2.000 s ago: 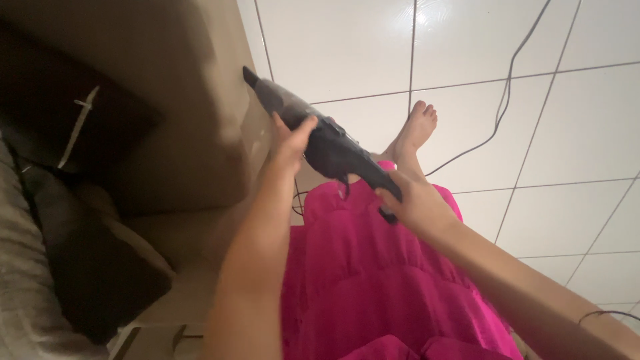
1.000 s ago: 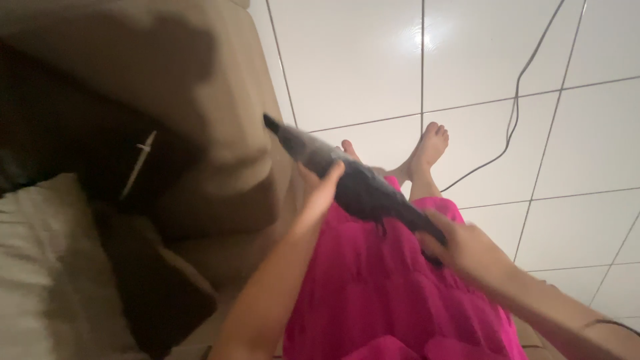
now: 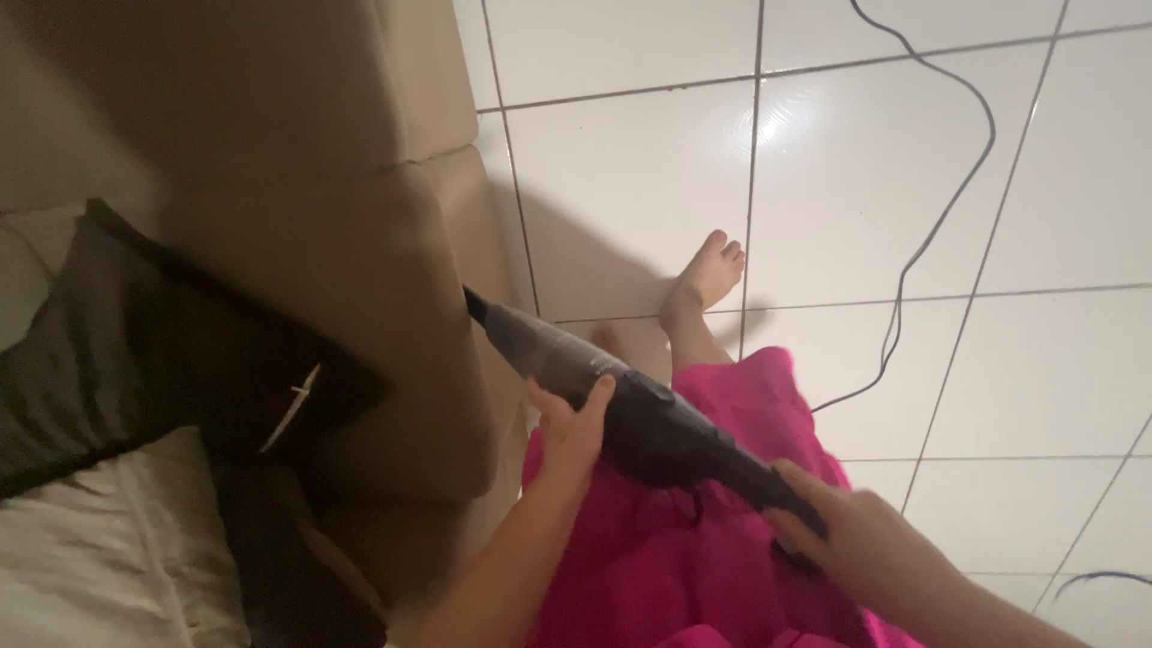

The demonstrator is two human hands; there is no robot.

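A dark handheld vacuum cleaner lies slantwise across the middle of the view. My right hand is closed around its rear handle. Under and beside its front body is my left hand, thumb up along the casing, supporting it. The narrow black nozzle points up and left and meets, or nearly meets, the front edge of a brown sofa seat. Part of each palm is hidden by the vacuum.
A dark cushion or cloth with a thin whitish item and a light cushion are on the sofa. A cord runs over white floor tiles. A bare foot stands beyond pink clothing.
The view has shifted, showing more of the sofa's front edge. Both hands still hold the vacuum, and its nozzle has stayed close to the sofa.
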